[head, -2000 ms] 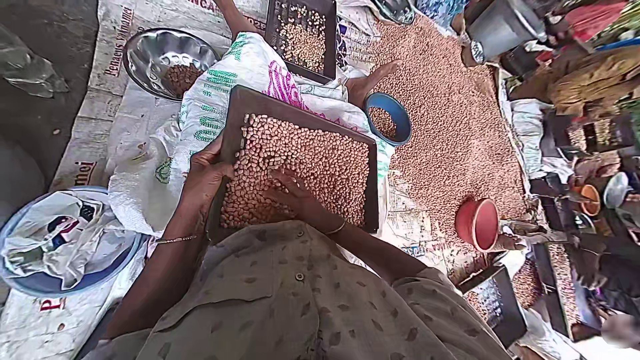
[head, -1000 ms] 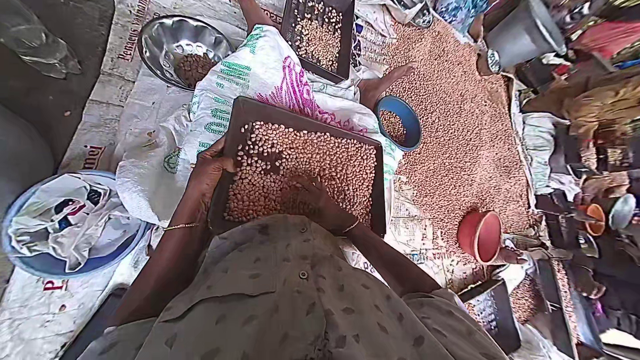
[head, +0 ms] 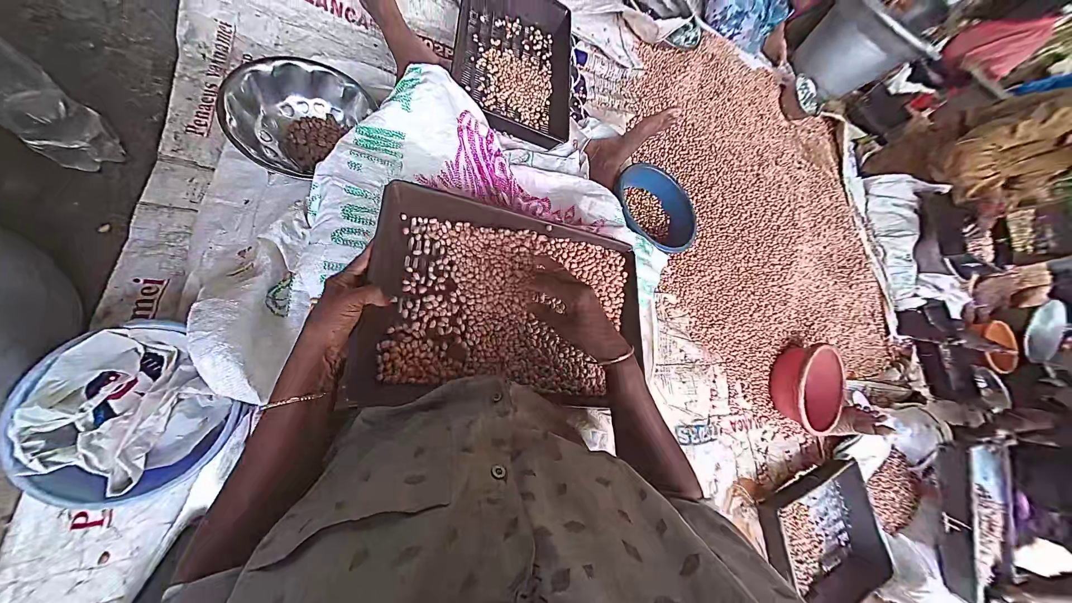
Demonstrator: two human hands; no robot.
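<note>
A dark rectangular plastic tray (head: 389,218) lies across my lap, spread with reddish-brown nuts or beans (head: 486,293). My left hand (head: 347,301) grips the tray's left edge, thumb over the rim. Over the nuts in the right half of the tray is my right hand (head: 574,310), its fingers apart and touching or just above them; whether any nuts are between the fingers cannot be told. A white woven sack (head: 360,167) with green and magenta print lies beneath the tray. On the left side of the tray, dark bottom shows between scattered nuts.
A steel bowl (head: 243,109) with brown pieces stands upper left, a blue basin (head: 50,486) with white sacking lower left. Beyond lie a second dark tray (head: 511,126), a blue bowl (head: 678,201) and a large nut spread (head: 754,201). A red bucket (head: 787,385) and a person's hand (head: 858,419) are right.
My right hand has moved over the nuts to the right and lifted somewhat from them. My left hand stays on the tray's edge. Nuts now lie more thinly at the tray's left.
</note>
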